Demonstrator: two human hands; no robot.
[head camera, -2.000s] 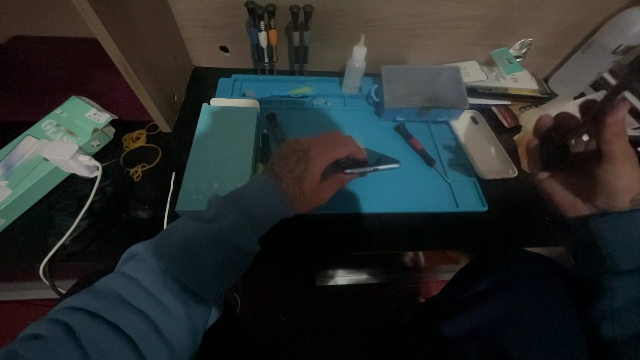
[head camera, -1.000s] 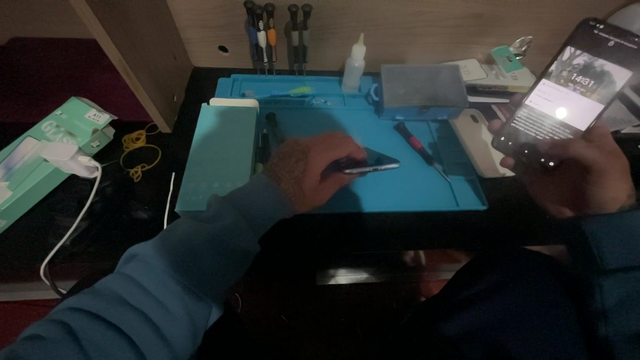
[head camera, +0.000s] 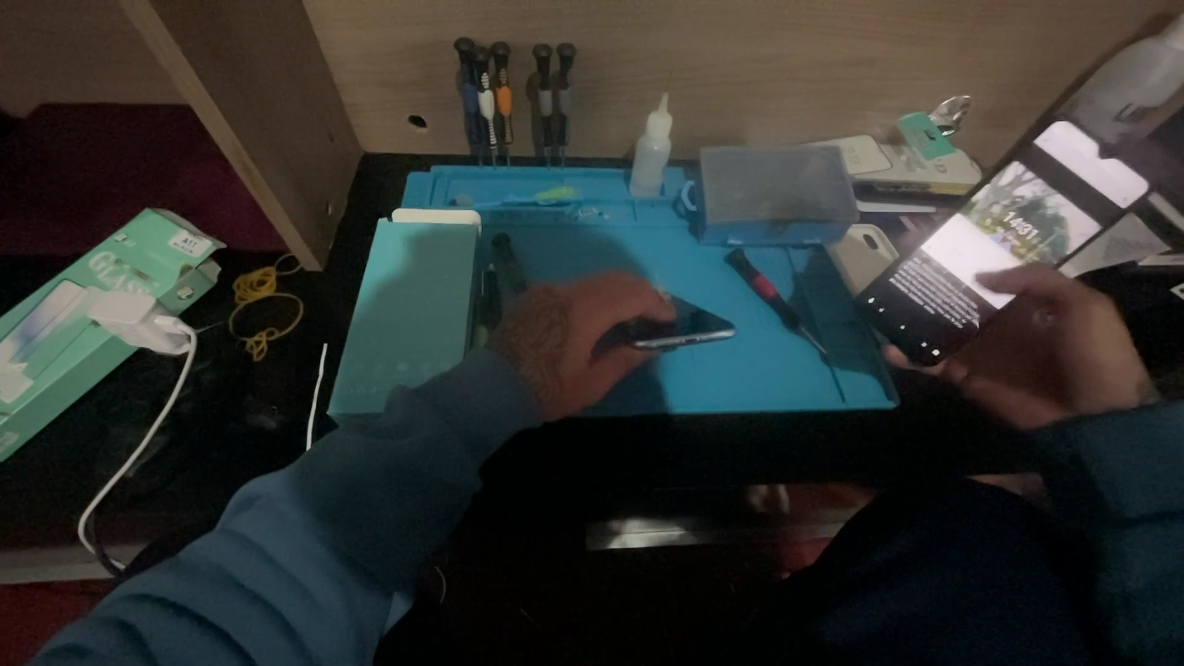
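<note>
My left hand (head camera: 587, 338) rests over the blue silicone repair mat (head camera: 592, 250) and grips a dark smartphone (head camera: 694, 324) lying low over its middle. At the right, my right hand (head camera: 1054, 351) holds up a second smartphone (head camera: 994, 240) with a lit screen, thumb on its lower part. Between the two phones, a red and black precision screwdriver (head camera: 772, 291) lies on the mat, its tip toward me. A teal box (head camera: 412, 314) covers the mat's left part. Beside it, dark-handled tools (head camera: 490, 296) are partly hidden by my left hand.
Behind are a dropper bottle (head camera: 652, 148), a lidded plastic box (head camera: 777, 194) and several screwdrivers (head camera: 499, 92) against the wooden panel. A pale phone case (head camera: 865, 250) sits right of the mat. Farther left lie yellow cord (head camera: 264, 296), a white charger (head camera: 139, 319) with cable and a green box (head camera: 55, 388).
The phone in my right hand, dark and edge-on two seconds ago, has turned its lit screen into view and is now tilted farther right. My left hand has stayed on its phone.
</note>
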